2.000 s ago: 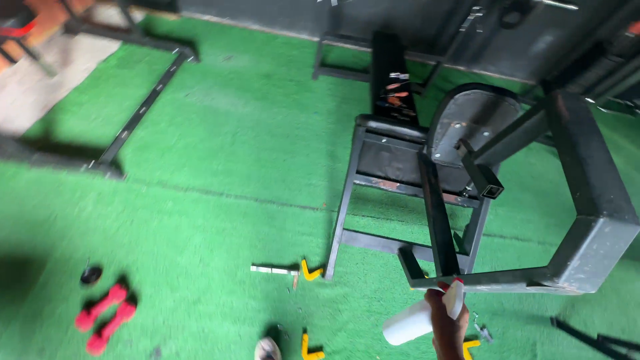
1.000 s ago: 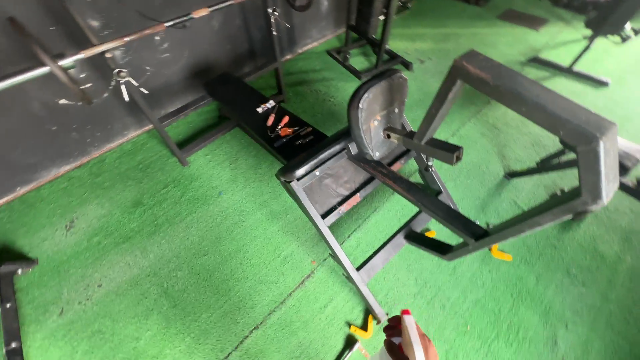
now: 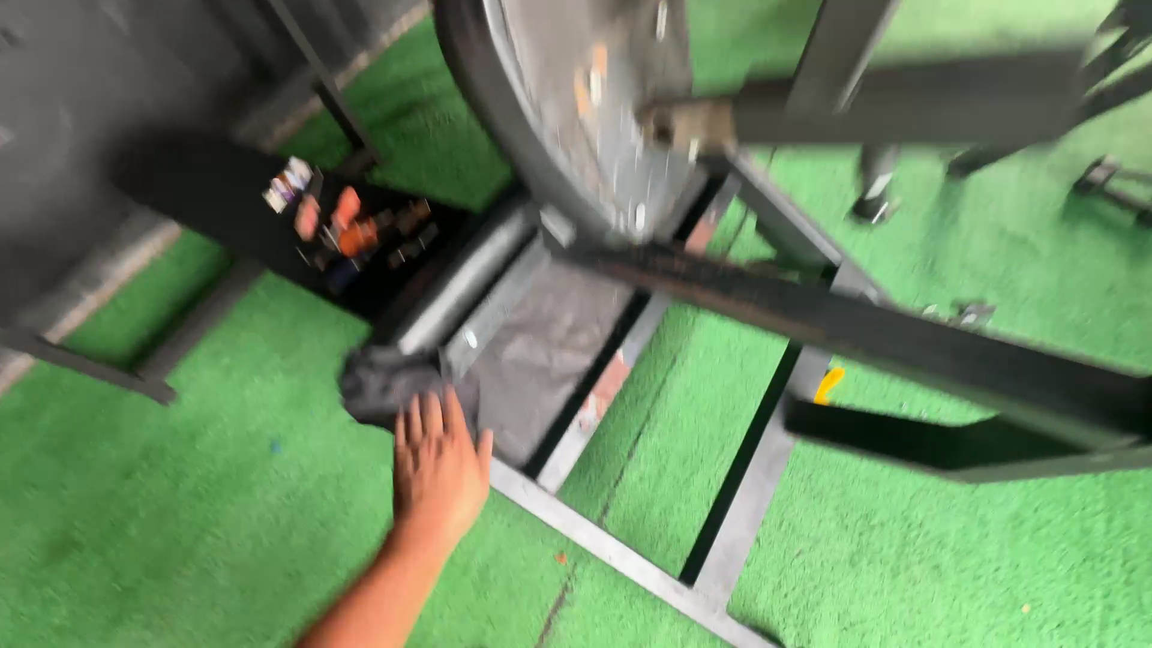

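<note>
My left hand reaches in from the bottom, back of the hand up and fingers nearly straight. Under its fingers it holds a bunched dark cloth against the near end of a black padded roll on a gym machine's grey metal frame. Beside the cloth lies a flat, dark padded panel, creased on top. A rounded backrest rises above it, blurred. My right hand is out of view.
A black bench with small orange, red and white items on it stands behind the machine. Black steel beams cross the right side. A yellow piece lies on green turf near the frame. A dark wall is at upper left.
The view has moved much closer to the machine. My left hand and the cloth have come into view at the padded roll. The hand with the white spray bottle has left the view.
</note>
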